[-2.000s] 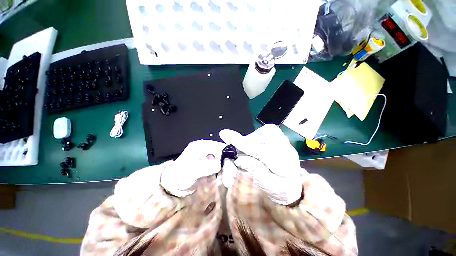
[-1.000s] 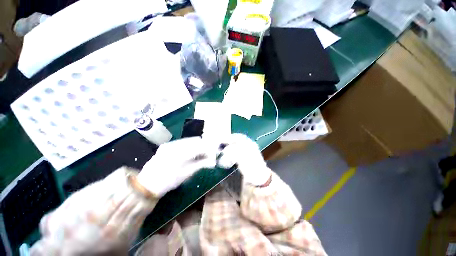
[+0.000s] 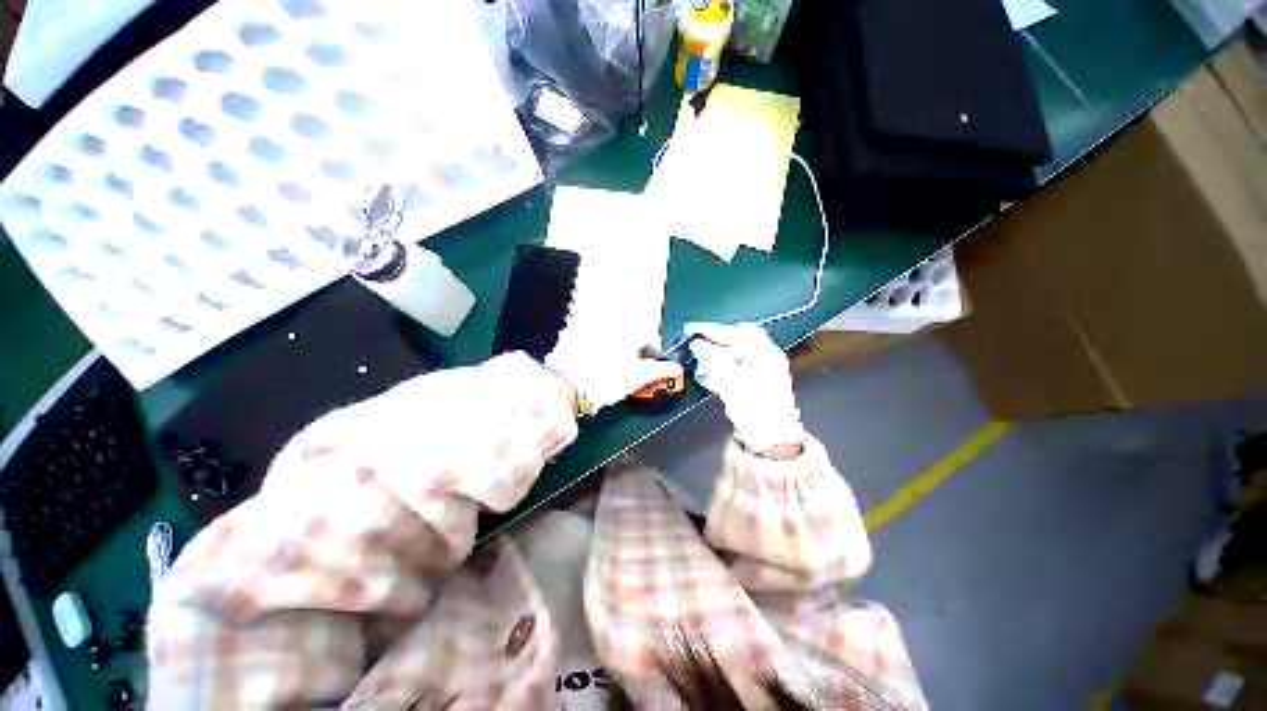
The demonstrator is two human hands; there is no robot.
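Observation:
My left hand (image 3: pixel 611 378), in a white glove, is at the bench's front edge beside a small yellow-orange tool (image 3: pixel 659 388). Something small and dark shows at its fingertips; its grip is unclear. My right hand (image 3: pixel 748 381), also gloved, is just right of the tool. Its thumb and fingers close on a thin dark-blue tip (image 3: pixel 682 342), which points at the left fingertips. A white cord (image 3: pixel 823 239) runs from the yellow sheets to the right hand. The hands are close together; I cannot tell if they touch.
Phone-like black slab (image 3: pixel 535 303), cream paper (image 3: pixel 609 264) and yellow sheets (image 3: pixel 739 164) lie beyond the hands. Pump bottle (image 3: pixel 431 292), black pad (image 3: pixel 278 364) and white blister tray (image 3: pixel 167 208) are left. A black stack (image 3: pixel 924 104) stands right, a carton (image 3: pixel 1112 299) below the bench.
The view has turned towards the bench's right side. My hands left the spot over the black pad's front edge and are now at the yellow-orange tool, the right hand gripping the thin tip.

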